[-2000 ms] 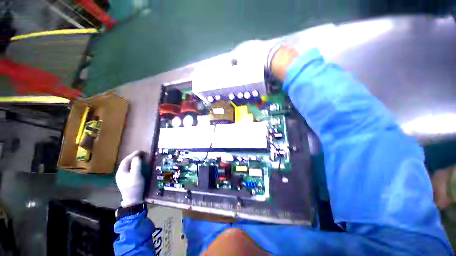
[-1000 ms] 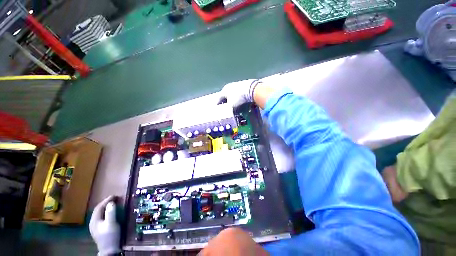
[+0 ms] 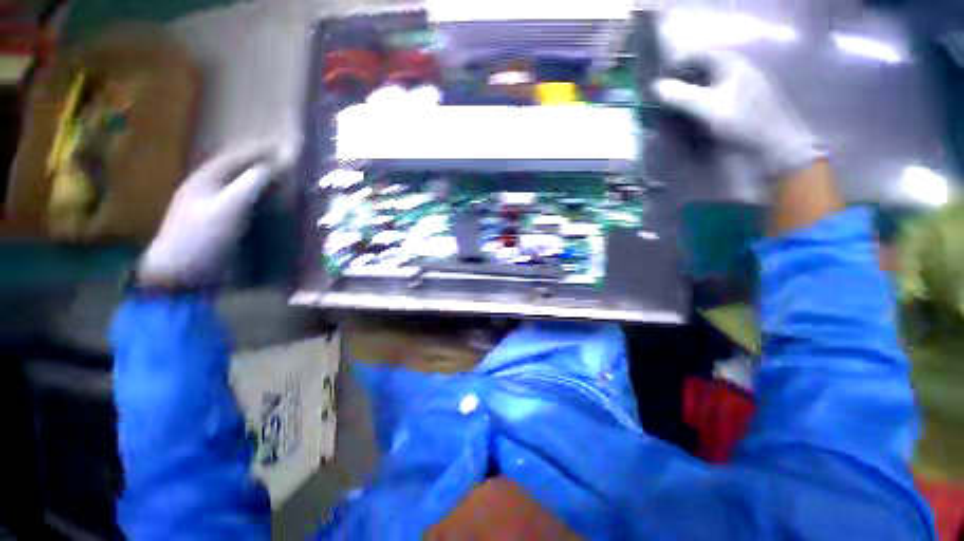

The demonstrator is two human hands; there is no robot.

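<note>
A black carrier (image 3: pixel 643 277) with a lettered metal front edge lies in front of me, holding a green circuit board (image 3: pixel 449 201). A long white heatsink bar (image 3: pixel 484 133) crosses the board; red-brown coils and a yellow part sit behind it. The picture is blurred. My left hand (image 3: pixel 206 217), in a white glove, is at the carrier's left side, fingers towards its edge. My right hand (image 3: pixel 740 111), in a white glove, is at the rear right side, fingertips at the edge. Whether either hand grips the carrier is unclear.
An open cardboard box (image 3: pixel 143 137) with yellow items is at the left. A shiny metal sheet (image 3: pixel 846 111) extends right. A white sign (image 3: pixel 285 412) is below left, and something red (image 3: pixel 719 417) is below right. Part of a person in yellow-green (image 3: pixel 935 264) shows at the right edge.
My right hand has moved from the finned heatsink at the back to the carrier's right side. The view has shifted, so the carrier appears higher and straighter.
</note>
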